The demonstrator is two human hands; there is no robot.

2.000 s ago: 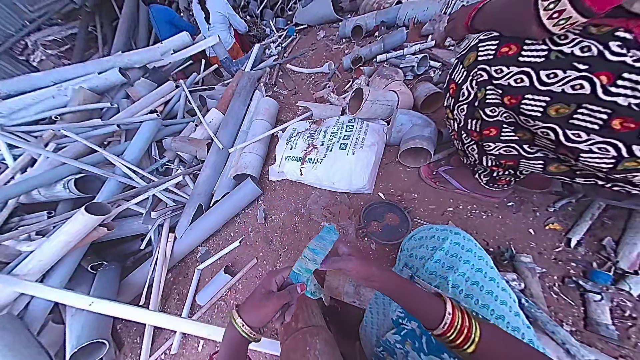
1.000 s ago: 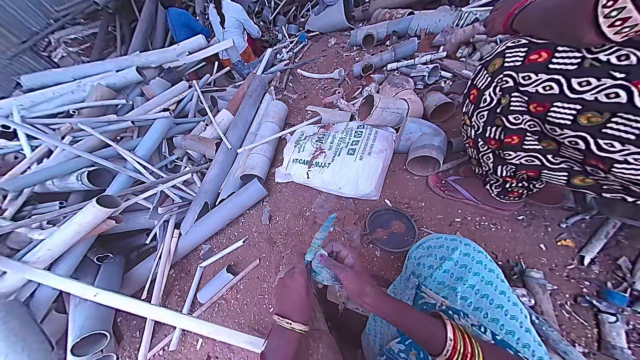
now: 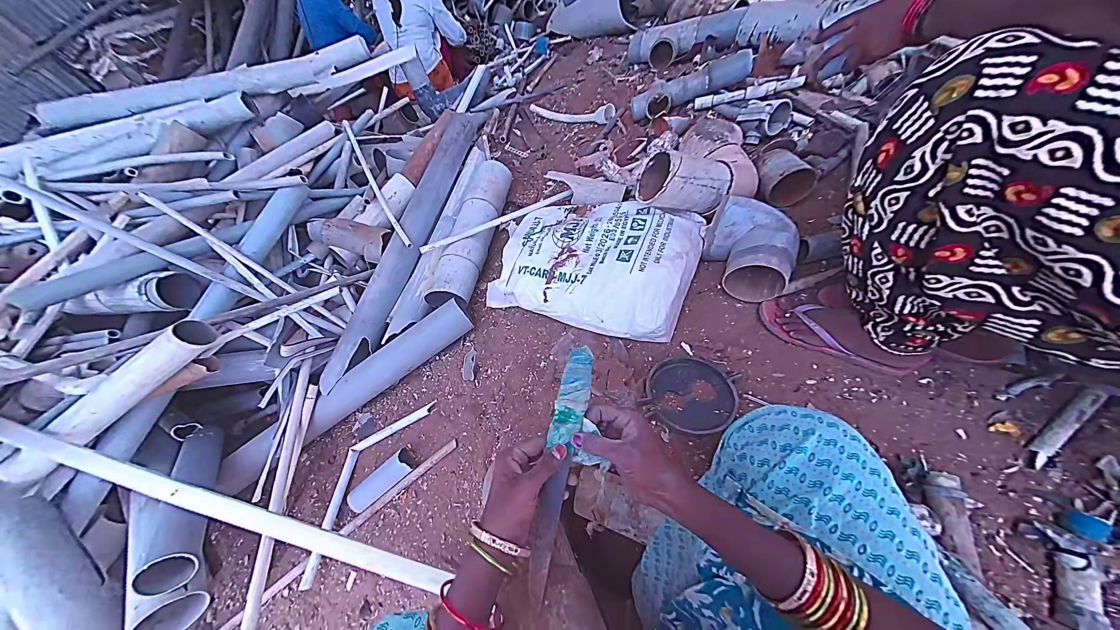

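Observation:
Both hands are at the lower middle, on a long flat blade whose upper end is wrapped in blue-green plastic film. My left hand pinches the blade at the lower edge of the wrap. With thumb and fingers, my right hand holds a loose bunched part of the film at the wrap's right side. The bare blade points down toward me, over a brown surface. Just right of the hands, a round dark pan lies on the soil. Bangles circle both wrists.
Grey plastic pipes and thin strips are heaped at the left. A long white strip reaches close to my left wrist. Ahead lie a white printed sack and a pipe elbow. A person in patterned cloth is at the right; others are at the back.
The wrapped end, tilted and held across the hands two seconds ago, now stands nearly upright. My left hand has shifted, and the bare blade shows below it.

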